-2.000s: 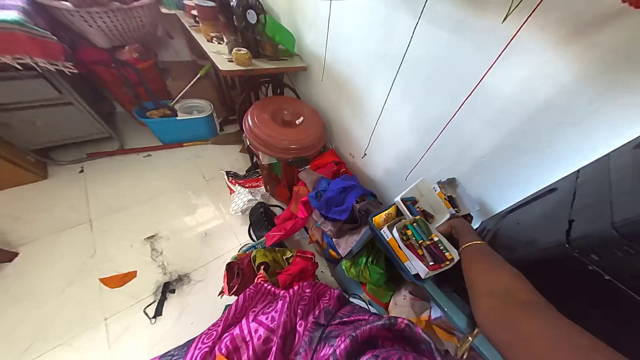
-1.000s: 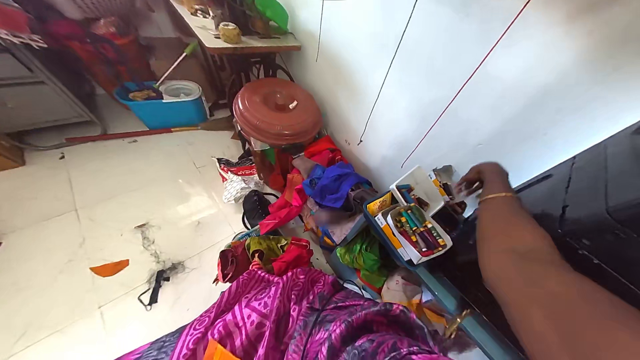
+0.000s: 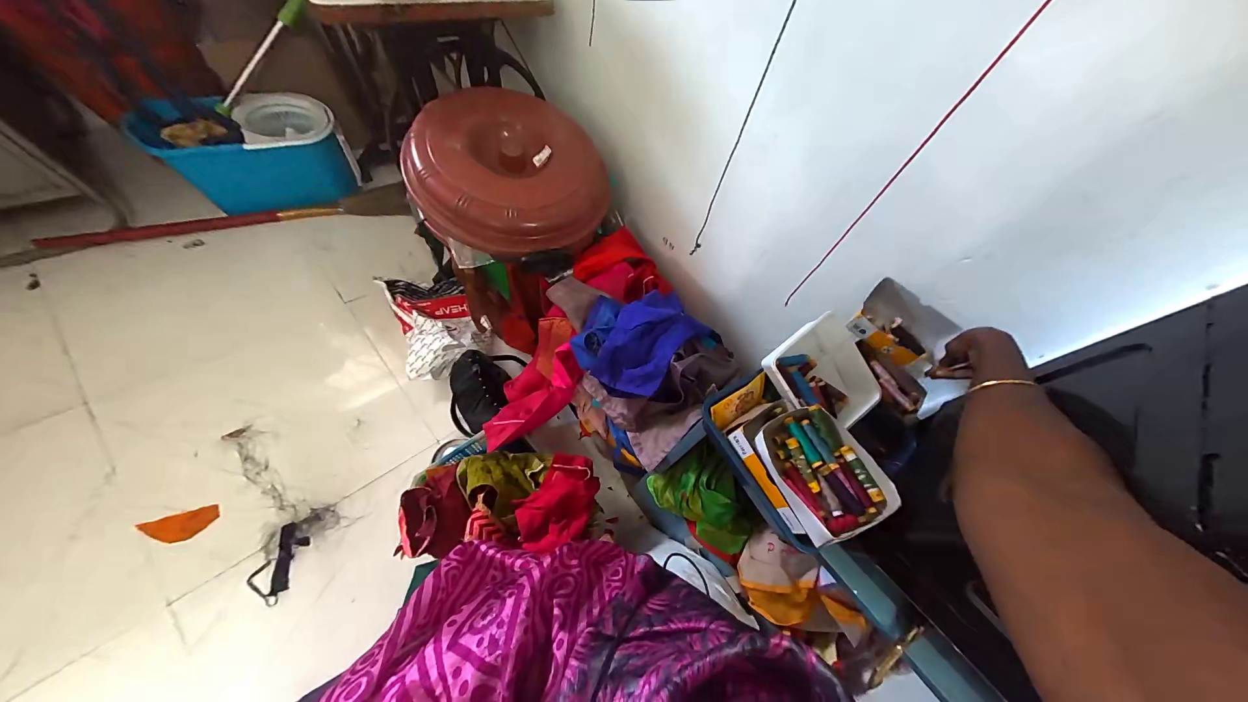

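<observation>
My right hand [image 3: 980, 356] is beside the wall over the far end of a small box of crayons [image 3: 895, 385], its fingertips pinched on a small thin piece, perhaps a crayon. Left of that box stands a white plastic container [image 3: 843, 366] with dark and blue sticks in it. Nearer lies an open white box of oil pastels [image 3: 829, 478], resting with yellow cardboard boxes [image 3: 738, 402] in a dark blue tray [image 3: 719, 441]. My left hand is not in view. Purple patterned cloth [image 3: 546, 624] covers the lower middle of the view.
Heaped cloths [image 3: 639, 341] lie along the wall below a brown round lid [image 3: 507, 171]. A blue mop bucket [image 3: 263, 180], a broom [image 3: 195, 226], an orange scrap [image 3: 179, 525] and a black strap [image 3: 283, 561] are on the tiled floor. Black furniture [image 3: 1170, 409] stands at right.
My right hand was at the near crayon boxes two seconds ago, then raised by the wall; now its fingertips are down at the far small box. The view has moved closer.
</observation>
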